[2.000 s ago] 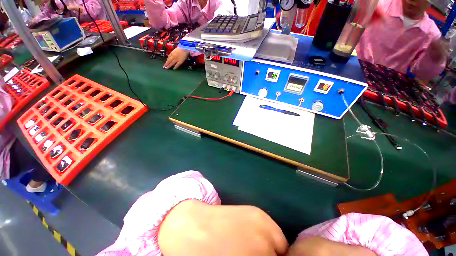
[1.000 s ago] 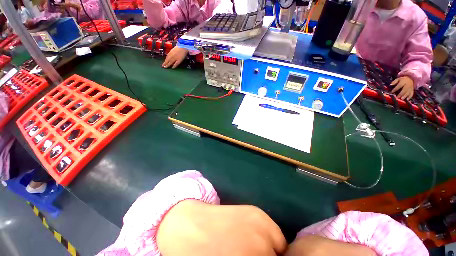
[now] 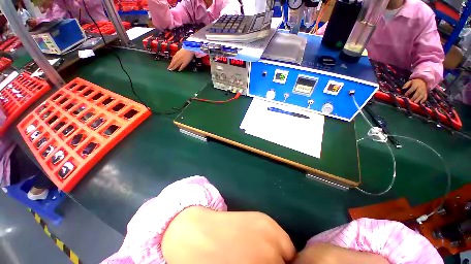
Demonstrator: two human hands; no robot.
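Note:
My left hand (image 3: 227, 237) is at the bottom centre, its back towards me and its fingers curled down out of sight. My right hand (image 3: 335, 253) meets it at the bottom edge and is mostly cut off by the picture's edge. Whether either hand holds anything is hidden. The orange-red compartment tray (image 3: 106, 147) lies at the left, with watch units (image 3: 66, 169) in its pockets; the near-left row shows whitish surfaces. The orange-brown test fixture (image 3: 382, 210) is at the right, beyond my right sleeve.
A green base board (image 3: 217, 121) bears a record sheet (image 3: 284, 135) with a blue pen (image 3: 288, 113). Behind stand a blue control box (image 3: 279, 95), a grey power supply (image 3: 229, 75) and a calculator (image 3: 238, 27). Clear tubing (image 3: 395, 167) loops at the right. Workers in pink smocks sit opposite.
My hands have hardly moved. At the upper right, another worker's hand has come down onto the tray there. The black cable near the tubing has shifted slightly.

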